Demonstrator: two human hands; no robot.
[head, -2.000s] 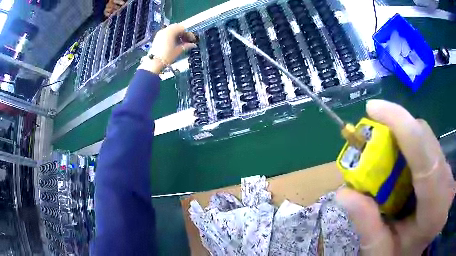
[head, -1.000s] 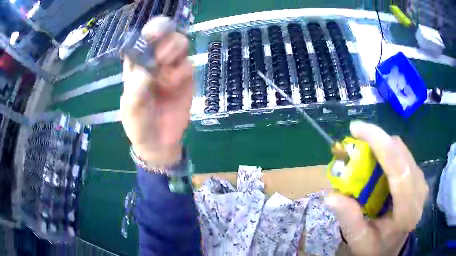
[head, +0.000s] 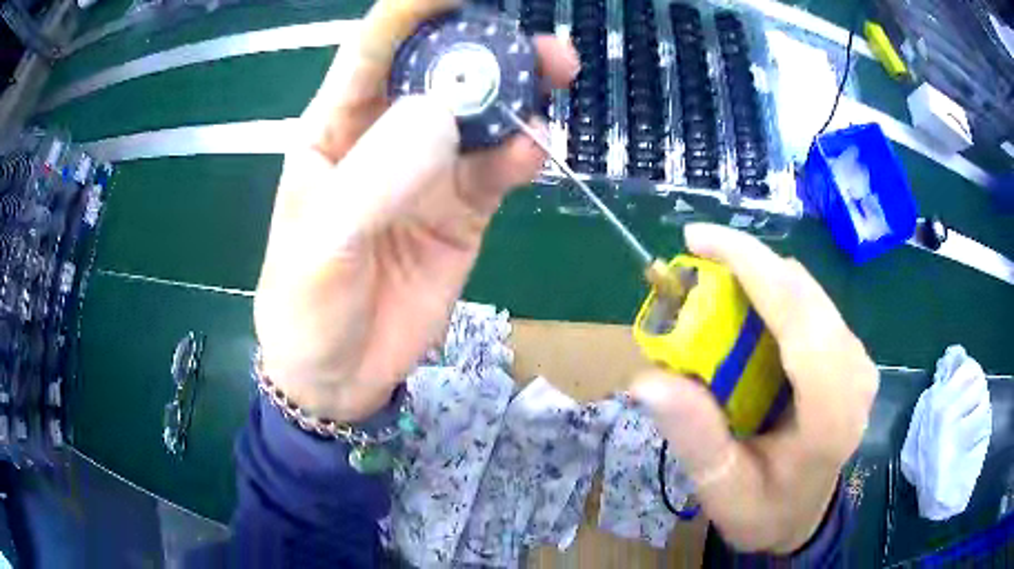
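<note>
My left hand (head: 389,222) holds a round black part (head: 500,61) by its edge at the top centre, its face with a whitish metal centre and small pale dots towards me. My right hand (head: 778,378) grips the yellow handheld tool (head: 712,333) with its blue band. A thin silver shaft (head: 600,206) runs from a brass-coloured collar (head: 664,278) up left, its tip at the part's face beside the centre. Whether it touches, I cannot tell.
A clear tray (head: 712,189) with rows of black parts lies behind. A blue bin (head: 862,195) with white contents is right of it. Stained wipes (head: 545,445) lie on a tan board (head: 573,356). A white cloth (head: 947,433) is at right, dark tweezers-like metal (head: 181,389) and stacked trays (head: 33,278) at left.
My left hand has come from the tray to in front of me with a black part, now turned face-on. My right hand has moved left with the tool, whose tip is now at the part.
</note>
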